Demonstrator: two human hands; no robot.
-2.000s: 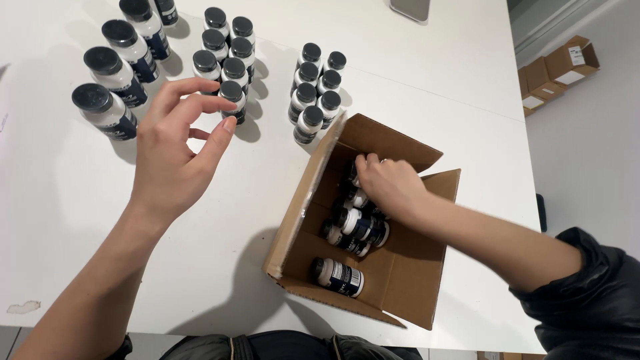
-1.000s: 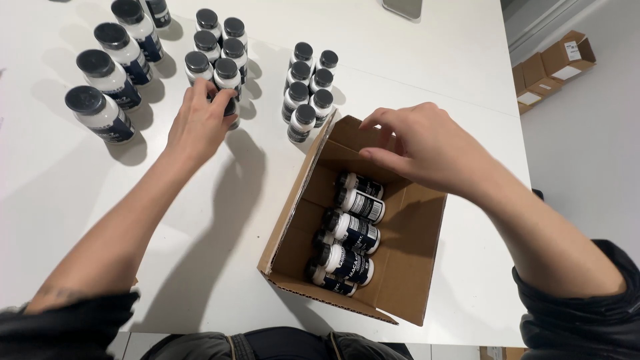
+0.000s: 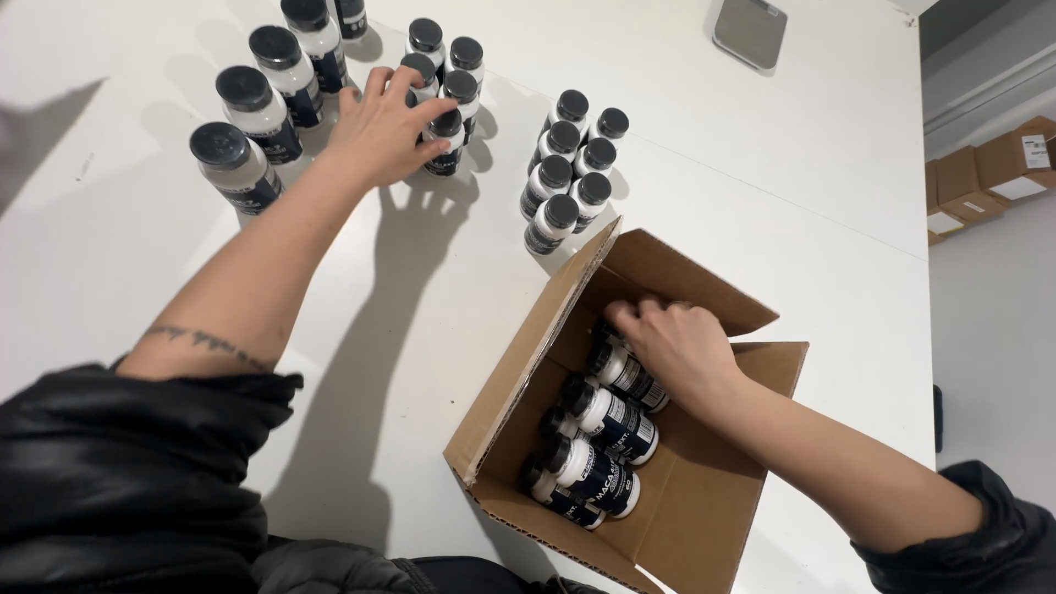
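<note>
My left hand (image 3: 388, 128) is over the middle group of white bottles with black caps, its fingers spread. Thumb and fingertips lie at the front bottle (image 3: 445, 144); whether they grip it cannot be told. My right hand (image 3: 672, 342) reaches into an open cardboard box (image 3: 701, 495), fingers curled down near its far inner wall, where a dark cap shows beside them. What the fingers hold is hidden. Several bottles lie on their sides in the box, among them a white bottle with a dark blue label (image 3: 594, 474) and another bottle (image 3: 629, 379) just below my right hand.
Larger white bottles (image 3: 247, 173) stand in a row at the left. Small bottles (image 3: 551, 223) stand in two rows just beyond the box. A flat grey device (image 3: 750, 33) lies at the table's far side. Cardboard boxes (image 3: 969, 181) are beyond the table's right edge (image 3: 924, 247).
My right hand, raised over the box's far end a second ago, has gone down inside it. My left hand stays at the middle bottles, its fingers now more widely spread.
</note>
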